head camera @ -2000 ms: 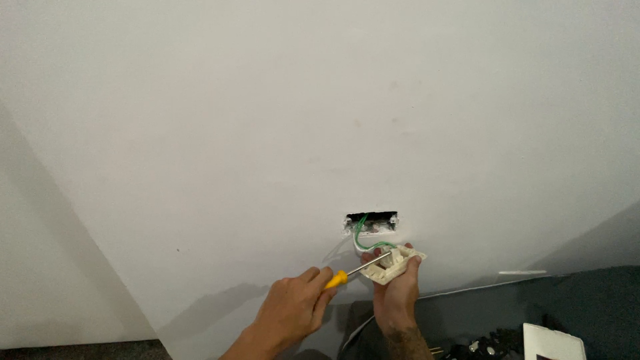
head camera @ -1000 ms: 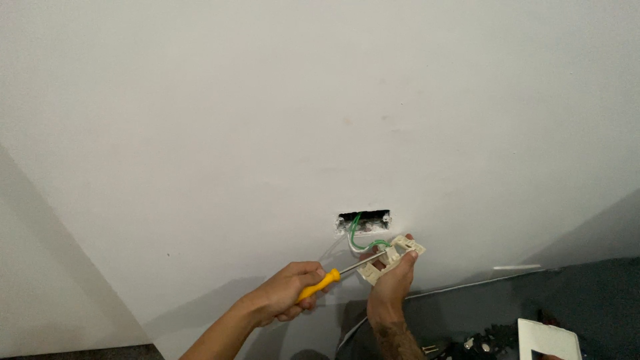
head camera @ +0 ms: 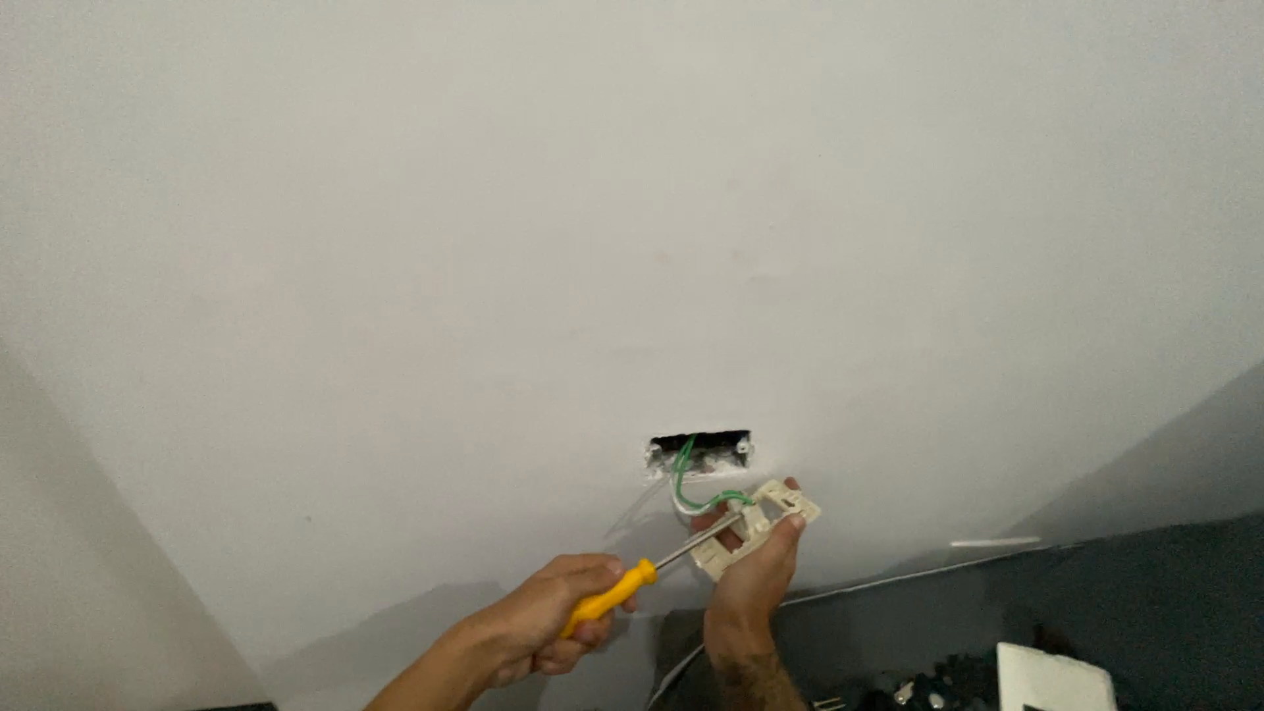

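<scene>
My left hand (head camera: 558, 617) is closed around the yellow handle of a screwdriver (head camera: 610, 595), whose metal shaft points up and right. Its tip meets the module in the middle of a cream plastic mounting frame (head camera: 724, 559); the exact contact is hard to see. My right hand (head camera: 755, 573) grips that frame from below, thumb on its front and fingers partly hidden behind. Green wires (head camera: 681, 484) and a white one run from a recessed wall box (head camera: 699, 452) to the module. The frame hangs just below and right of the box, tilted.
The pale wall (head camera: 494, 296) surrounds the box. Lower right, beyond a white edge line, a dark surface (head camera: 1136, 583) holds a white cover plate (head camera: 1055, 678) and a dark heap of small parts (head camera: 938, 686). A thin white strip (head camera: 995, 542) lies near that edge.
The screwdriver stays at the frame throughout, while my left hand has shifted its hold on the handle. My right hand still holds the frame.
</scene>
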